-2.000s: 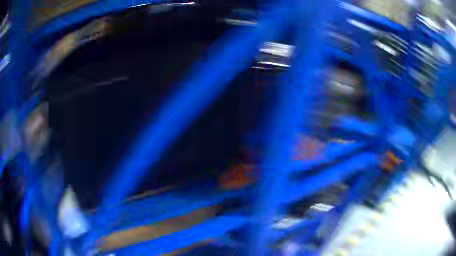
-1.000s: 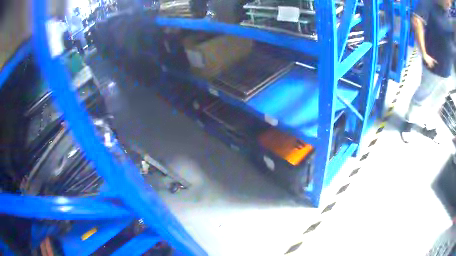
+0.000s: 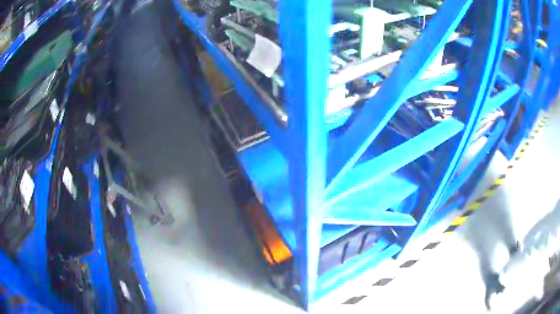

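Note:
Neither of my hands is in the picture. Nearest in front of me stands the blue storage rack (image 3: 306, 153), with an upright post and diagonal braces. Its upper shelf holds green-edged sheets or trays (image 3: 255, 18) with a white label (image 3: 265, 55). A flat blue shelf surface (image 3: 268, 178) lies lower, with an orange item (image 3: 268, 236) at its near end. A dark bin or box (image 3: 350, 248) sits at the rack's bottom. Parts of the view are blurred.
A narrow grey aisle (image 3: 178, 147) runs away between racks. The left rack (image 3: 43, 214) holds dark items with white labels. A metal-framed object (image 3: 132, 193) stands in the aisle by it. Yellow-black floor tape (image 3: 457, 221) runs along the right; a person's legs (image 3: 488, 227) show beyond it, blurred.
The view has moved closer to the rack post, which now stands near the middle. The aisle shows more lengthwise. The person at the right now shows only as blurred legs.

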